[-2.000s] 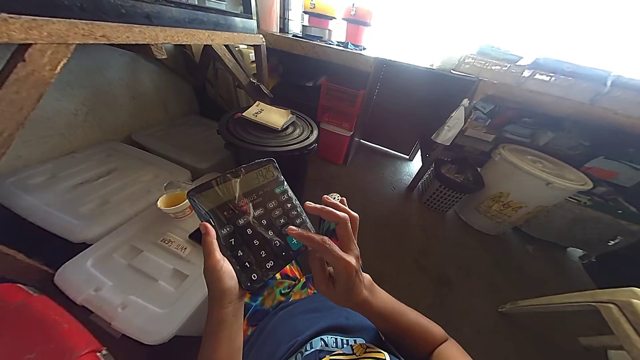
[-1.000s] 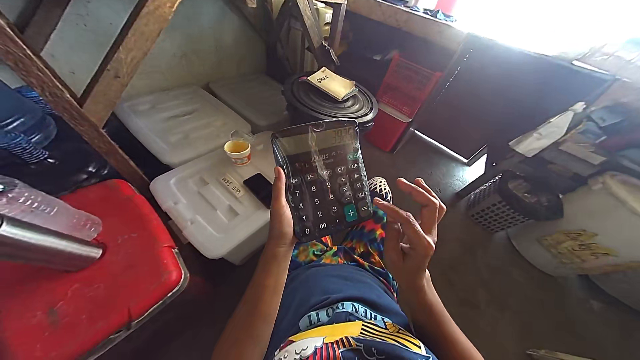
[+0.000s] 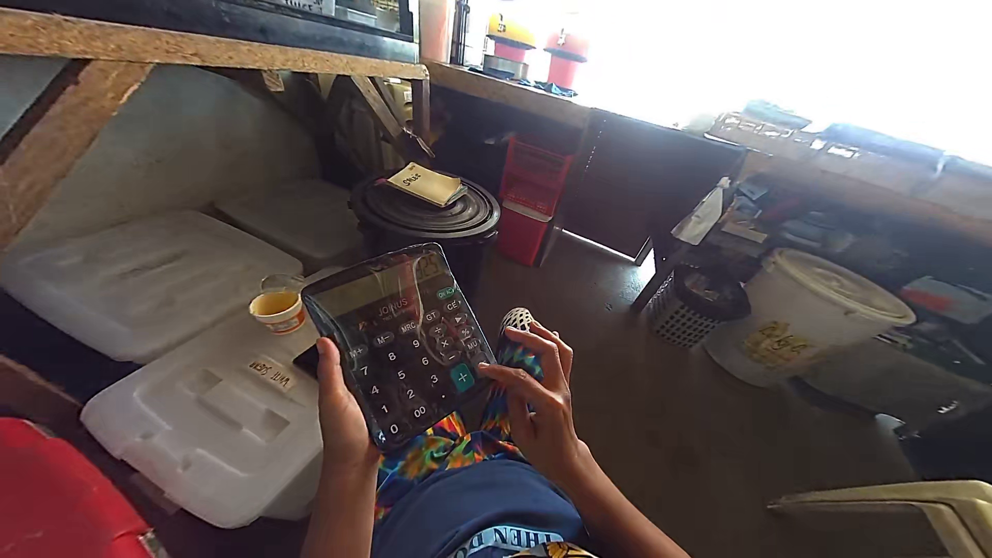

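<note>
A black desk calculator [image 3: 403, 349] with a green plus key lies tilted in my left hand [image 3: 345, 411], whose thumb rests along its left edge; the other fingers are hidden beneath it. Digits show faintly on its screen through the glare. My right hand [image 3: 542, 395] is at the calculator's lower right side, index finger extended to the keys near the plus key, the other fingers partly curled and holding nothing. Whether that fingertip touches a key I cannot tell. Behind the calculator's left edge a dark flat object shows on a white lid.
White plastic lids [image 3: 217, 426] and a yellow-lined cup [image 3: 277, 310] are at left. A notepad [image 3: 426, 184] sits on a round black bin lid [image 3: 473, 221]. Beyond stand red drawers [image 3: 535, 186], a black basket [image 3: 686, 310], a white bucket [image 3: 783, 333] and a chair [image 3: 891, 496].
The view has swung left, then back right. My left hand still holds the calculator. My right hand's index finger, slightly off the calculator one second ago, is now at its right edge.
</note>
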